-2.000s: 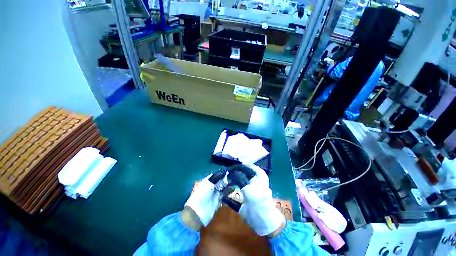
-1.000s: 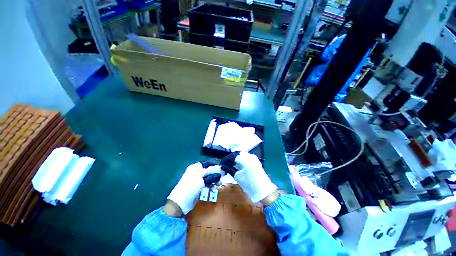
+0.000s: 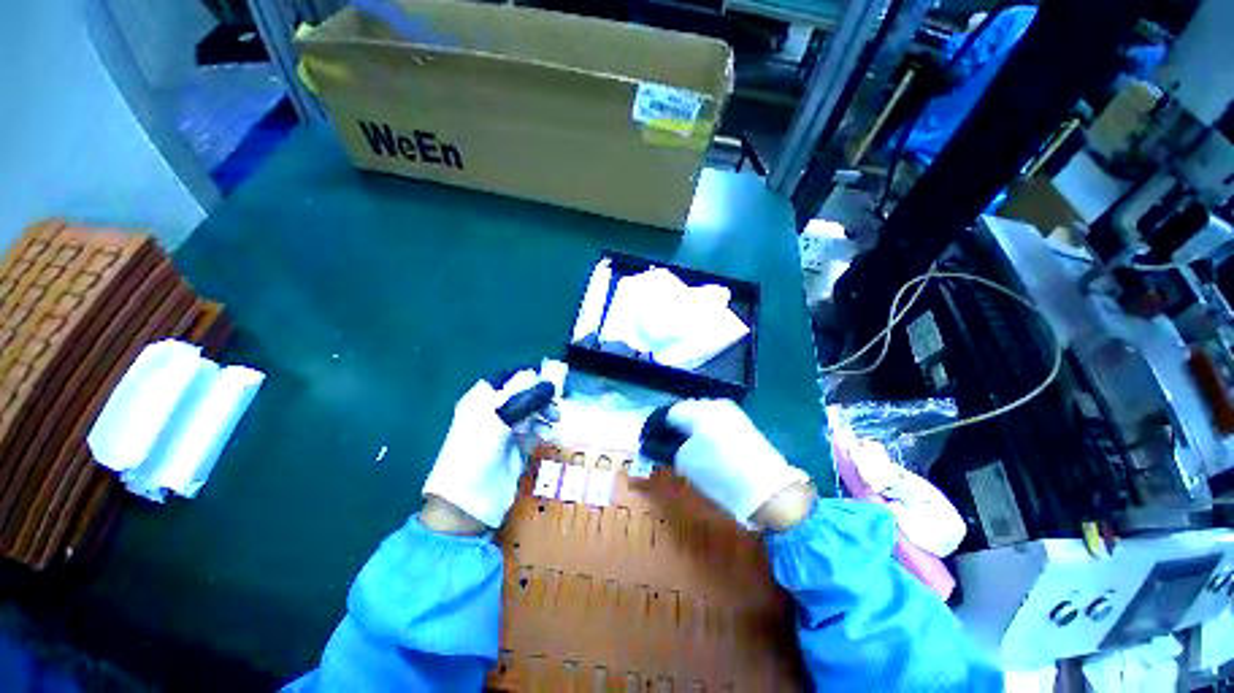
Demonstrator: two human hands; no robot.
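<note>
The orange-brown fixture board (image 3: 650,579), with rows of slots, lies in front of me. Several small white parts (image 3: 574,479) sit side by side at the left of its far row. My left hand (image 3: 485,440), in a white glove with black fingertips, is at the board's far left corner, its fingertips closed on a small white part. My right hand (image 3: 720,455), gloved alike, is over the far row, fingertips at a small white part (image 3: 639,466) there; whether it grips it is unclear. A pale, crumpled sheet lies between the hands.
A black tray (image 3: 747,339) with a crumpled white packet (image 3: 666,318) lies beyond the board. A WeEn carton (image 3: 528,129) stands at the back. Stacked brown boards (image 3: 102,332) and white bundles (image 3: 173,417) are at left. A machine and a pink-and-white object (image 3: 907,504) are at right.
My hands have moved apart from being close together. My right hand has come to the far row. More white parts now show along that row. The view has tilted downward.
</note>
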